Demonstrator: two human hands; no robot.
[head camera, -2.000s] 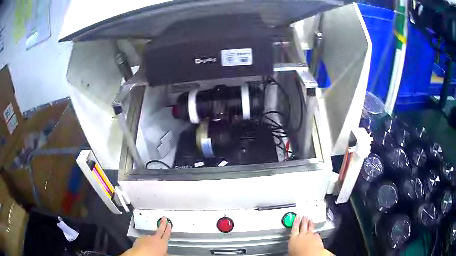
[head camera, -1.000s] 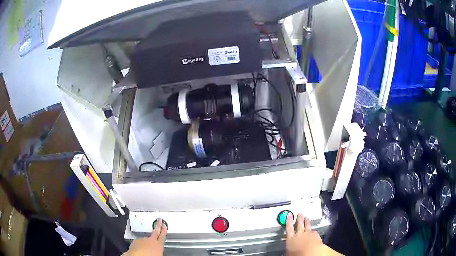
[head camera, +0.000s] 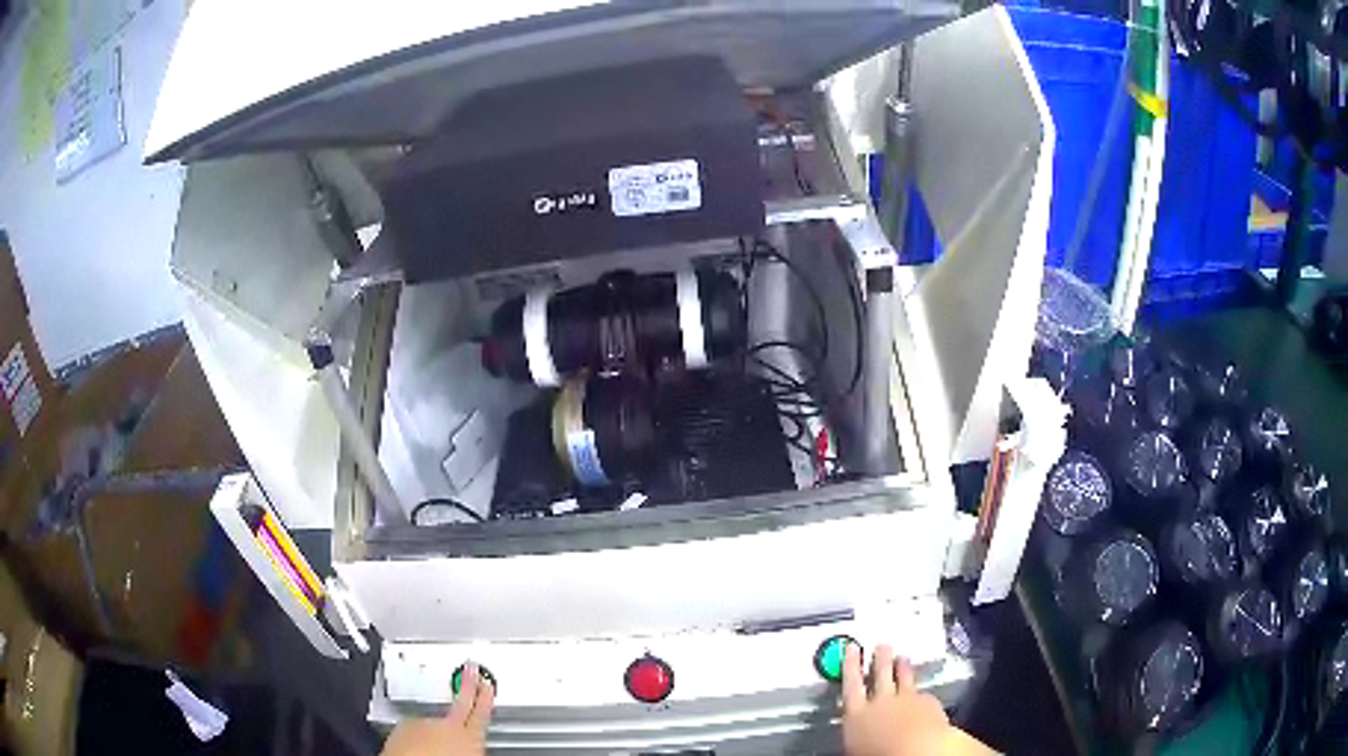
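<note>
The white shield box (head camera: 621, 591) stands in front of me with its lid (head camera: 444, 74) raised. Inside, the black test fixture with two white rings (head camera: 690, 319) sits across the chamber, with black headphones seemingly on it and a tan band below. My left hand (head camera: 444, 721) has fingertips on the left green button (head camera: 473, 681). My right hand (head camera: 892, 712) has fingertips at the right green button (head camera: 837, 659). Both hands hold nothing. The red button (head camera: 648, 679) lies between them, untouched.
Many black headphones (head camera: 1153, 561) lie on the table at right. Cardboard cartons (head camera: 148, 517) stand at left. Upright white bars (head camera: 281, 561) flank the box front. Thin black cables (head camera: 798, 392) hang inside the chamber at right. Blue crates (head camera: 1212, 192) stand behind.
The view has shifted slightly, so the box sits a little further left and lower. Both hands stay at the green buttons. The lid stays raised.
</note>
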